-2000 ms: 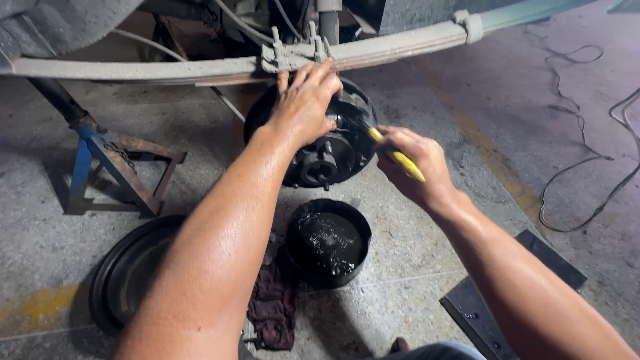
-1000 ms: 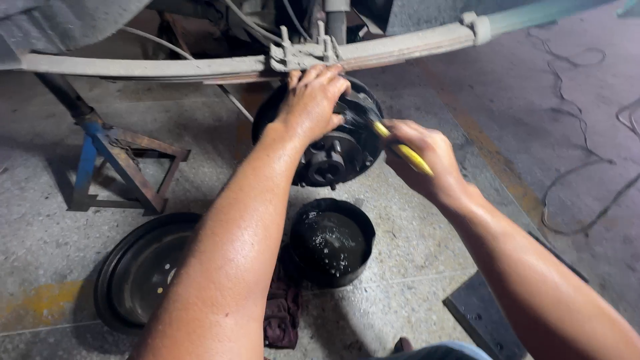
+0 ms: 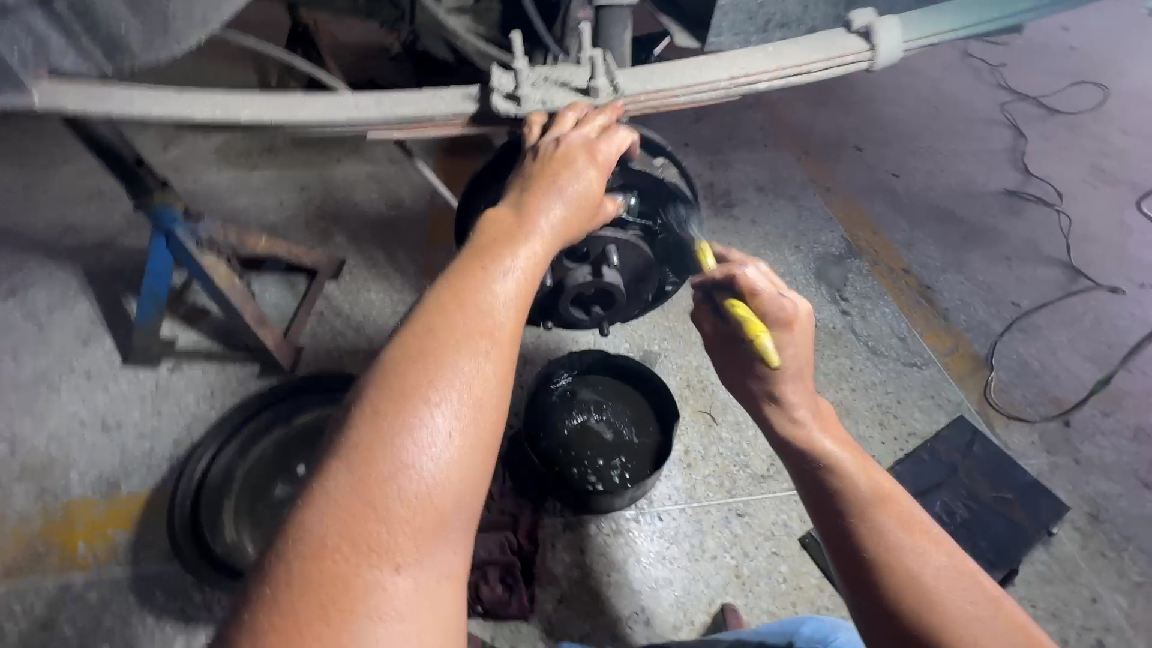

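Observation:
My right hand (image 3: 756, 324) is closed around the yellow handle of a brush (image 3: 742, 310). The bristles, blurred, are at the right side of a dark drum brake assembly (image 3: 661, 261) with a wheel hub (image 3: 592, 292) at its middle. My left hand (image 3: 571, 175) rests on the upper part of this assembly, fingers spread, just under the leaf spring (image 3: 360, 103); whether it grips a part cannot be told. Below the hub, a round black pan (image 3: 666, 450) on the floor holds dark liquid with bubbles on it.
A blue and rusty jack stand (image 3: 171, 270) is at the left. A brake drum (image 3: 193, 504) lies behind my left forearm, with a dark red rag (image 3: 499, 567) by the pan. At the right are a flat black case (image 3: 981, 504) and a loose cable (image 3: 1062, 207) on the floor.
The brush in my right hand has shifted slightly at the right side of the brake assembly. My left hand stays on the upper part of it.

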